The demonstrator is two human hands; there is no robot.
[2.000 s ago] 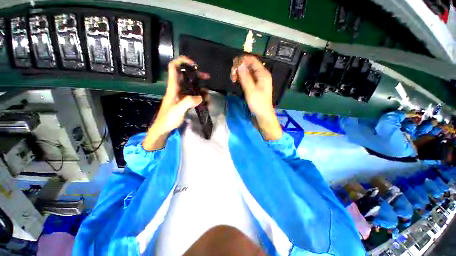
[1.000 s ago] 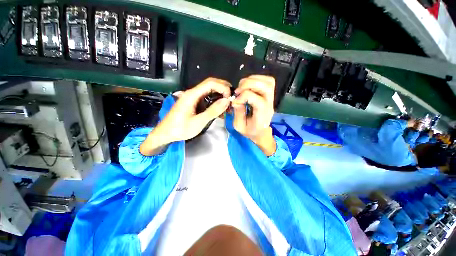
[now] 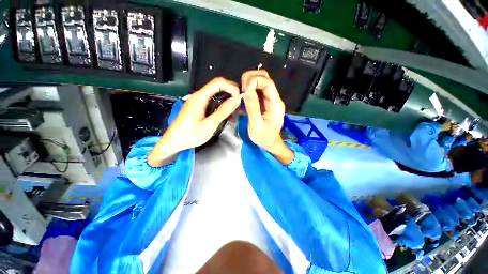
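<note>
My left hand [image 3: 200,119] is shut on a dark handset [image 3: 216,101], held above the lap and mostly hidden by the fingers and palm. My right hand [image 3: 263,109] meets the left fingertips at the handset's upper end. Its thumb and forefinger are pinched together; a tiny pale spot shows between the fingertips, too small to tell what it is. A black flat mat or tray [image 3: 227,56] lies on the green bench just beyond the hands.
A black phone tray [image 3: 162,48] with several open phones is at upper left. A small fixture [image 3: 309,52] and a crowded row of black housings [image 3: 372,80] are at right. Beyond the pale rail, a green conveyor [image 3: 299,20] carries phones. A blue basket [image 3: 307,140] and other workers are at right.
Since the oldest frame, my right hand has come left to meet my left hand at the handset, which is now largely covered. Over the last second, both hands stay together, with the right fingers slightly higher.
</note>
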